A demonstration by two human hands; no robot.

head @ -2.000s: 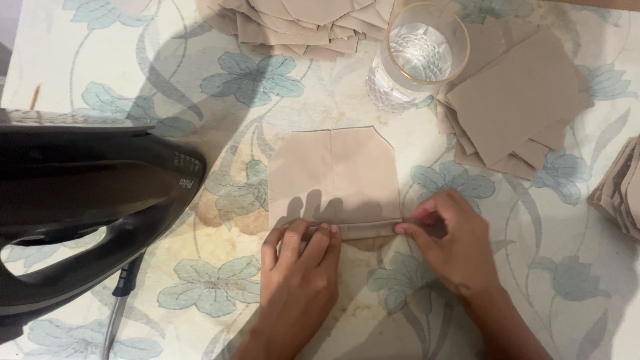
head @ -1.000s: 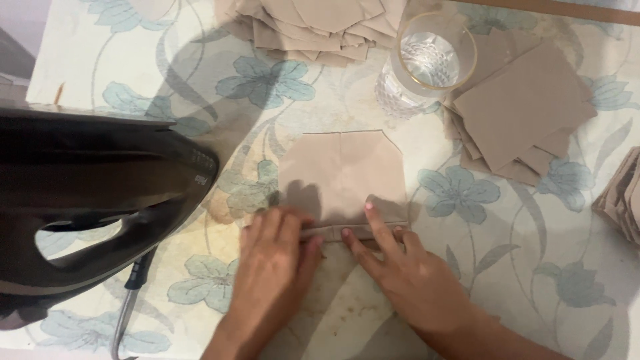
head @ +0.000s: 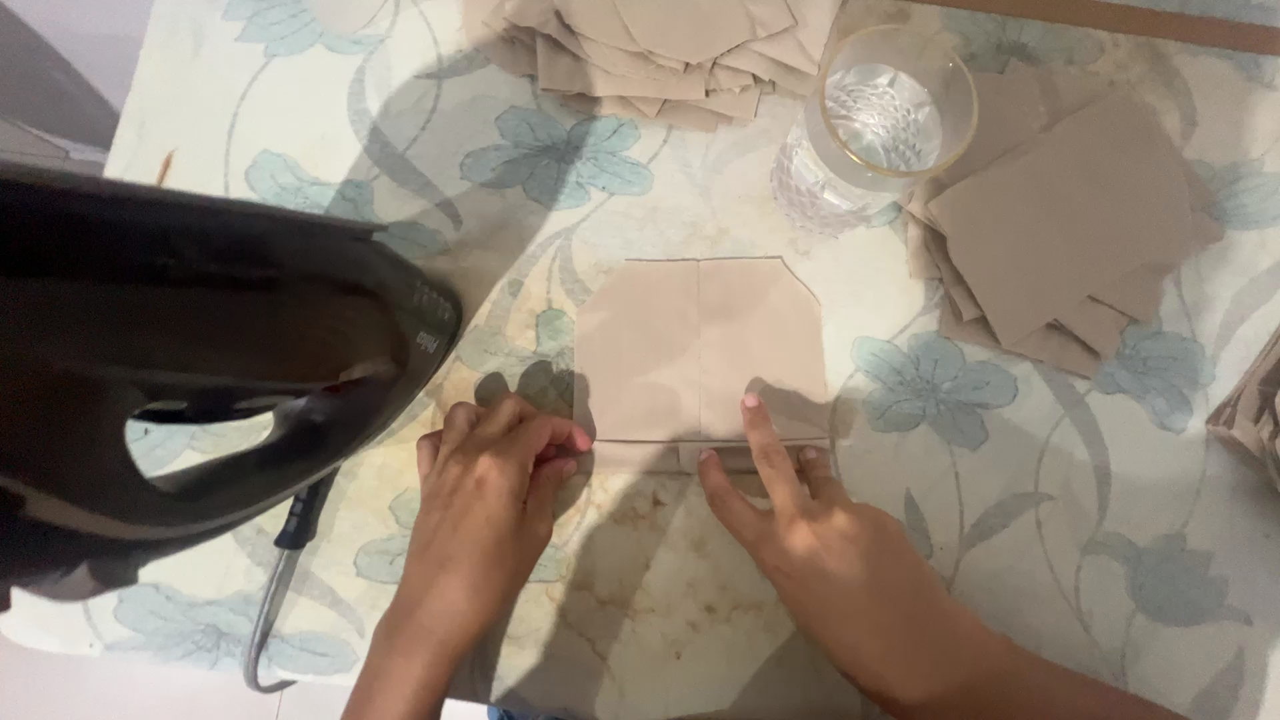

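Observation:
A beige fabric piece (head: 699, 345) with two cut upper corners and a centre crease lies flat on the floral cloth, its lower edge folded into a narrow band. At the band's left end, my left hand (head: 500, 465) pinches the folded edge between thumb and index finger. My right hand (head: 800, 510) rests with spread fingers on the right part of the piece, one fingertip above the fold and others on the band. To the left stands a black steam iron (head: 220, 370) with its tip toward the fabric.
A gold-rimmed glass of water (head: 870, 130) stands behind the piece. Piles of beige fabric pieces lie at the top (head: 660, 50) and upper right (head: 1070, 220), with another stack (head: 1255, 400) at the right edge. The iron's cord (head: 265, 620) hangs down at the lower left.
My right hand has gone from pinching the band's right end to pressing on it with spread fingers. My left hand has moved from the band's middle to its left end.

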